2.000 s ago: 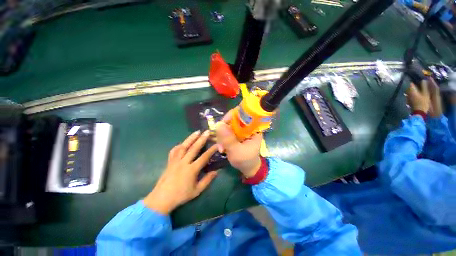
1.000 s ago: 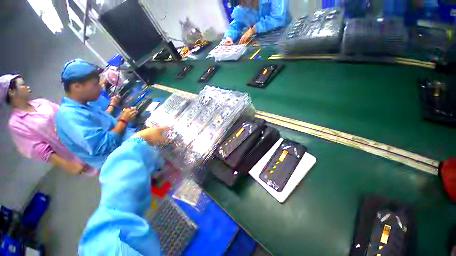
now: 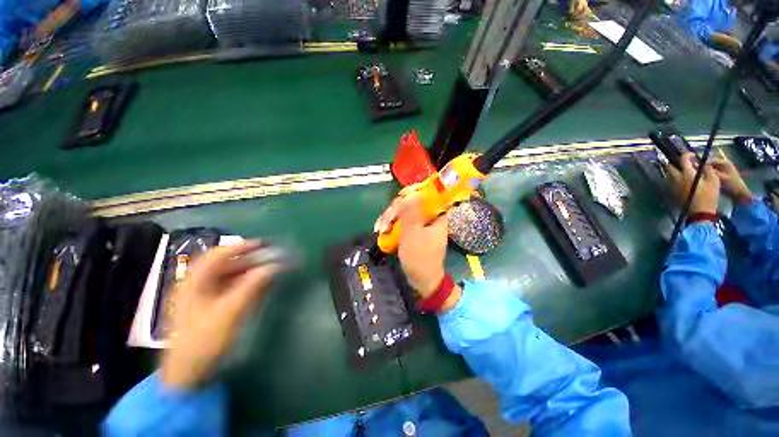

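My right hand [image 3: 420, 247] grips the orange-yellow electric screwdriver [image 3: 448, 189], a black sleeve rising from its top. Its tip end is over the upper part of a phone assembly [image 3: 376, 303], which lies in a black holding fixture [image 3: 342, 294]; the tip itself is hidden. My left hand [image 3: 213, 299] is raised at the left, blurred, fingers pointing right. A pale blur shows at its fingertips; I cannot tell if it is a held part. The round screw dish [image 3: 476, 226] is right of my right hand.
Another phone in a fixture [image 3: 579, 232] lies right. Behind my left hand are a white pad [image 3: 147, 311], black fixtures [image 3: 107, 316] and clear trays [image 3: 21, 256]. A red bag [image 3: 412, 160] sits by the metal post [image 3: 495, 51]. Another person's hands [image 3: 696, 183] are far right.
The view has swung back from the trays at left to the working phone. My right hand on the screwdriver is in view again. My left hand has come away from the phone compared with two seconds ago.
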